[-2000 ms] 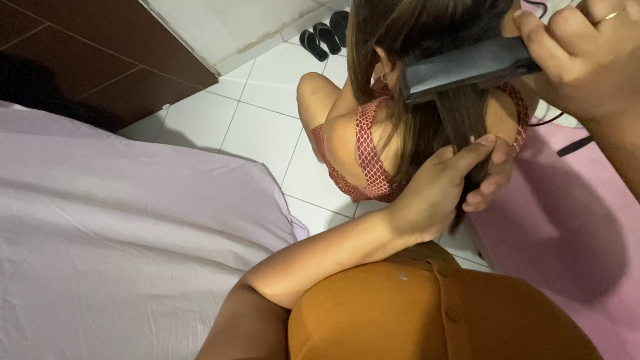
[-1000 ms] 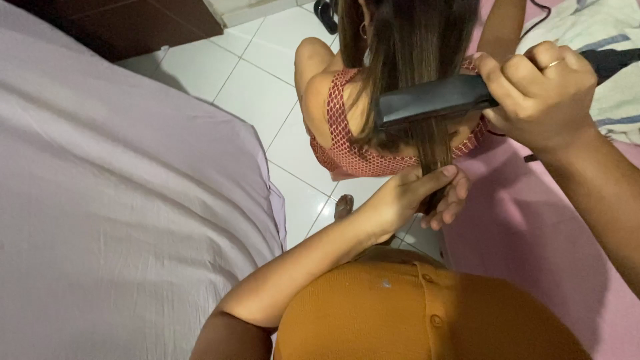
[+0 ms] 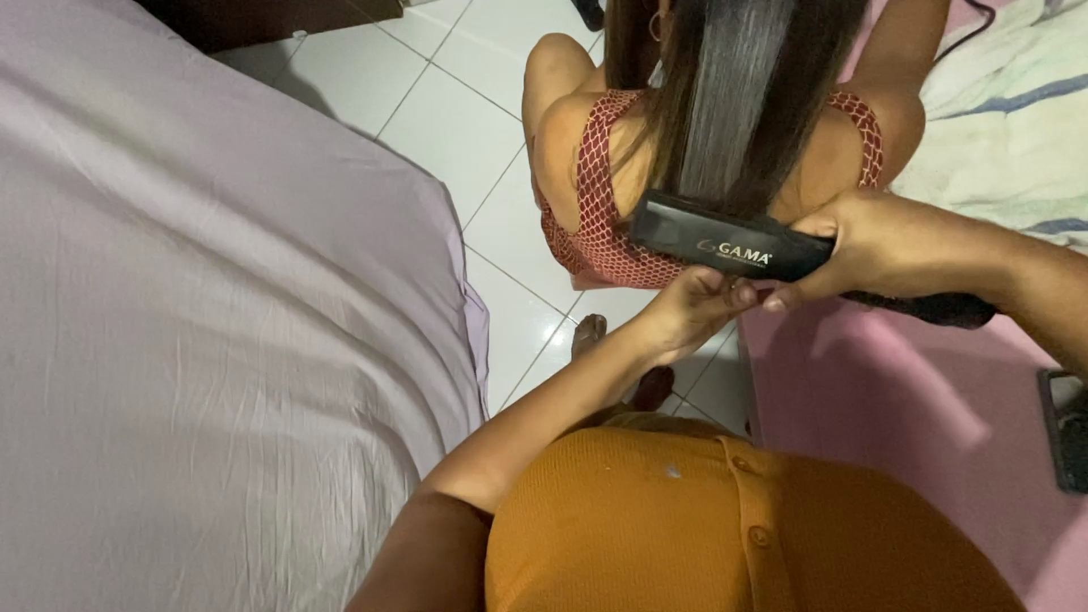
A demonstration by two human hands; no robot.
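Note:
A seated person with their back to me has long, straight brown hair (image 3: 731, 102) hanging down over a red patterned top (image 3: 599, 170). My right hand (image 3: 837, 246) is closed around a black GAMA hair straightener (image 3: 722, 242), which lies across the lower part of the hair. Just below the straightener's plates is my left hand (image 3: 701, 306), its fingers bent together near the hair ends. The straightener hides those ends, so whether the left fingers still pinch hair cannot be seen.
A bed or surface under a pale lilac sheet (image 3: 255, 280) fills the left. White floor tiles (image 3: 459, 110) show between it and a pink surface (image 3: 858, 399) at right. A striped cloth (image 3: 1011, 127), a black cord (image 3: 969, 38) and a dark phone-like object (image 3: 1062, 433) are at right.
The straightener has moved down the hair from near the head to the lower lengths. My right hand has turned over, its wrist now to the right of the tool.

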